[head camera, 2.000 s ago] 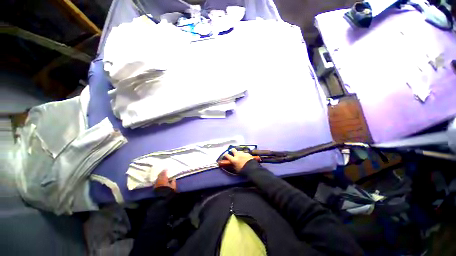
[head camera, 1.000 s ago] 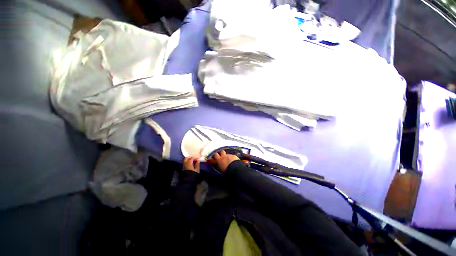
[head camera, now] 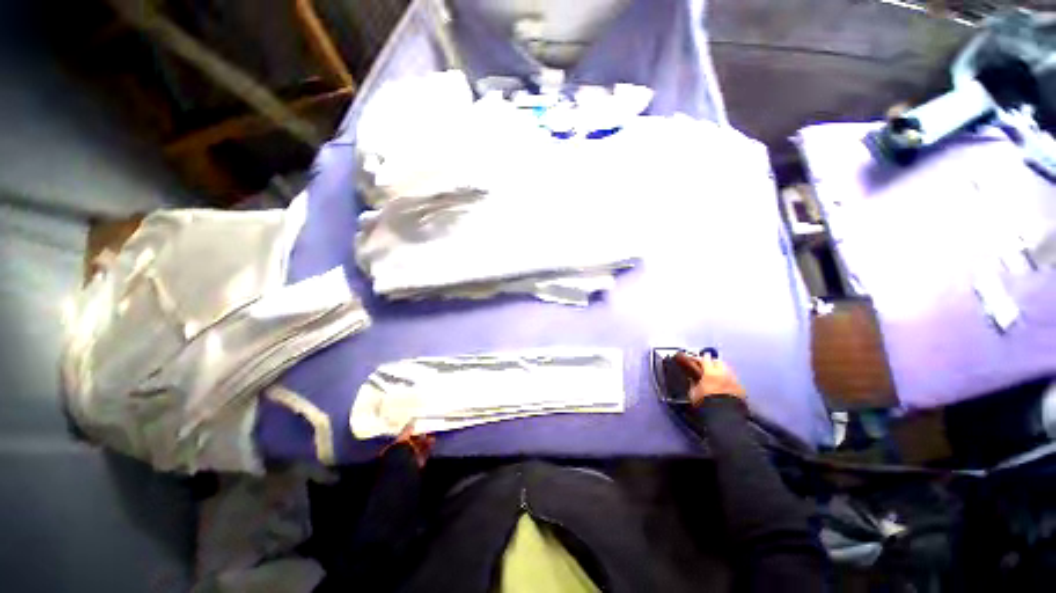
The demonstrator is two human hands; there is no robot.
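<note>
A long white garment piece [head camera: 498, 388] lies flat on the purple table cover [head camera: 527, 328] near the front edge. My left hand [head camera: 415, 441] is at its lower left edge; whether the fingers pinch the cloth is too blurred to tell. My right hand [head camera: 715, 380] is shut on the handle of the steam iron [head camera: 674, 376], which stands on the cover to the right of the piece, apart from it. A large loose white pile [head camera: 498, 220] lies behind the piece.
A stack of long strips [head camera: 284, 330] lies on a cloth-covered box [head camera: 214, 261] at the left. A cream strip [head camera: 303, 417] hangs at the left table edge. A brown block [head camera: 847, 353] is at the right edge, beside another purple-covered table [head camera: 944, 290].
The iron in my right hand has moved off the piece to the right. The piece now shows whole. My left hand stays at its left end. The camera view has turned.
</note>
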